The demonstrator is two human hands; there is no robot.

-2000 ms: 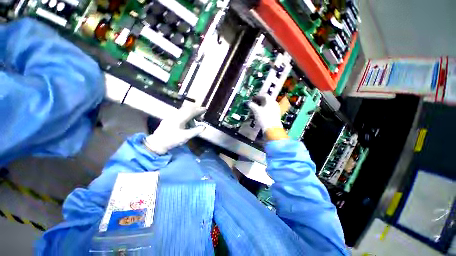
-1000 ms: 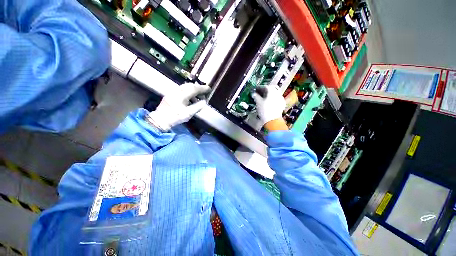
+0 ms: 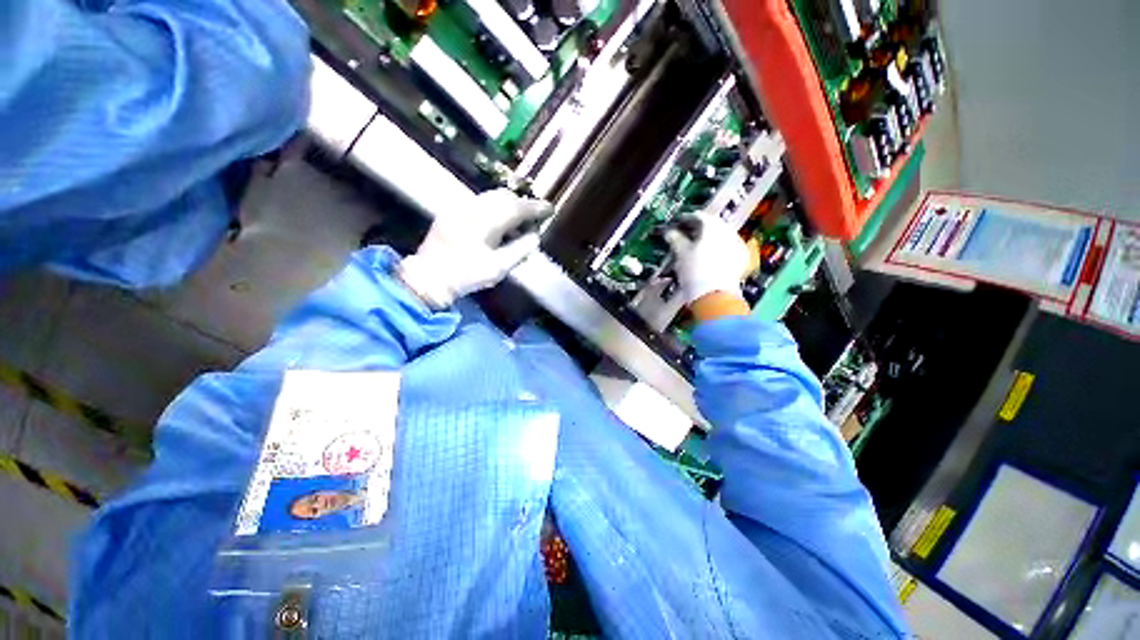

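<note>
A green circuit board (image 3: 685,188) crowded with parts lies in a black carrier in front of me. A light bar (image 3: 754,175) with dark fittings runs along it, and a pale-green plate (image 3: 788,278) lies at its right side. My gloved right hand (image 3: 710,260) is over the near part of the board, fingertips bent around a small dark piece by the bar. My gloved left hand (image 3: 481,244) rests at the line's pale front rail (image 3: 588,319), thumb and fingers apart, with nothing visible in it.
Another board (image 3: 463,78) lies in a carrier at upper left, beside a coworker's blue sleeve (image 3: 150,113). A red tray (image 3: 800,119) holding a board stands beyond mine. A black bin (image 3: 931,363) with boards is at right. A white sheet or lid (image 3: 650,410) lies below the rail.
The view has shifted, so the line and boards sit further right in the picture. Both hands remain at about the same places on the board and rail.
</note>
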